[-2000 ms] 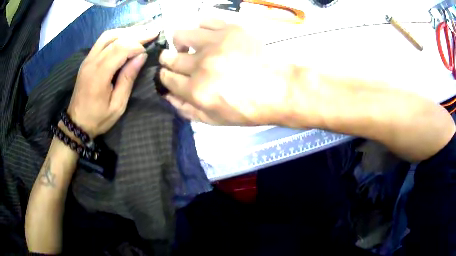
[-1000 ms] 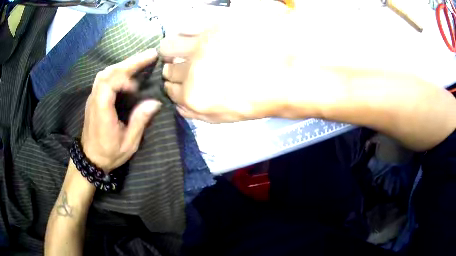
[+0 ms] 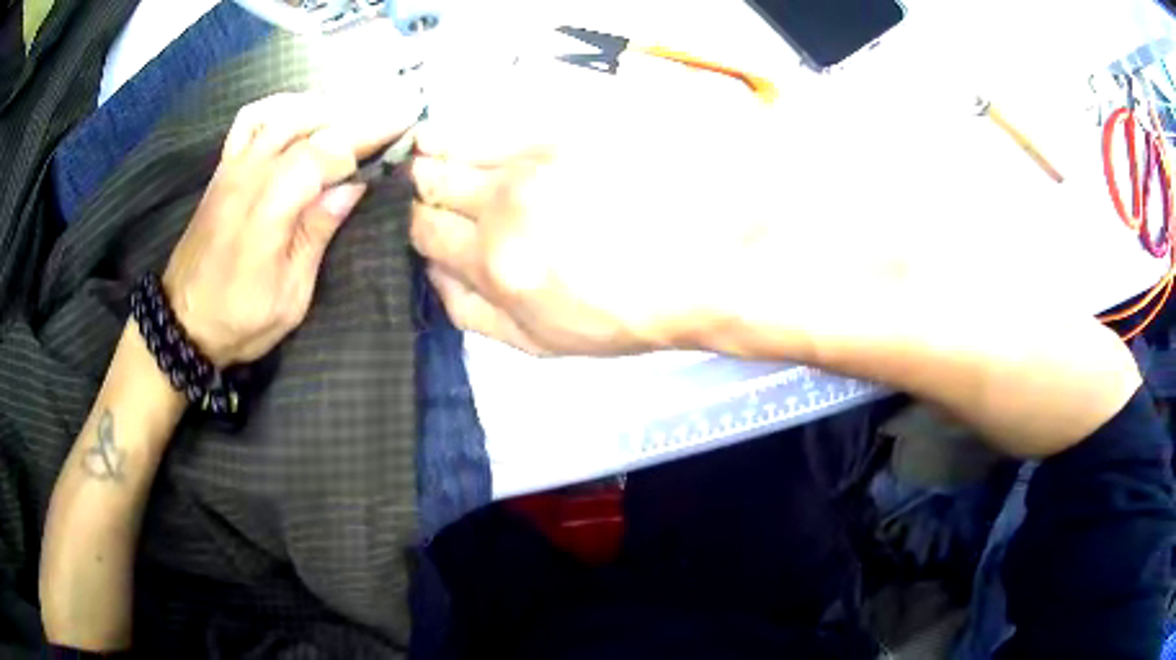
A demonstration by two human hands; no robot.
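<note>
The dark striped fabric (image 3: 342, 387) drapes from the machine over the table's front edge. Blue denim fabric (image 3: 448, 432) runs along its right side, and another denim strip (image 3: 129, 110) lies at upper left. My left hand (image 3: 264, 226) pinches the striped fabric between thumb and fingers just below the sewing machine's foot area (image 3: 410, 19). My right hand (image 3: 516, 245), washed out by glare, has its curled fingers on the fabric edge close by. The needle is not clear in the glare.
Thread snips (image 3: 703, 67) with an orange handle and a phone (image 3: 832, 23) lie beyond my right hand. A thin tan stick (image 3: 1021, 139) and red-handled scissors (image 3: 1132, 174) are at right. A ruler strip (image 3: 754, 406) follows the front edge. A red object (image 3: 580, 520) is below the table.
My left hand has closed on the fabric again after its fingers were spread, and moved up and left. More denim shows beside the striped fabric. The view has shifted, showing the snips and phone.
</note>
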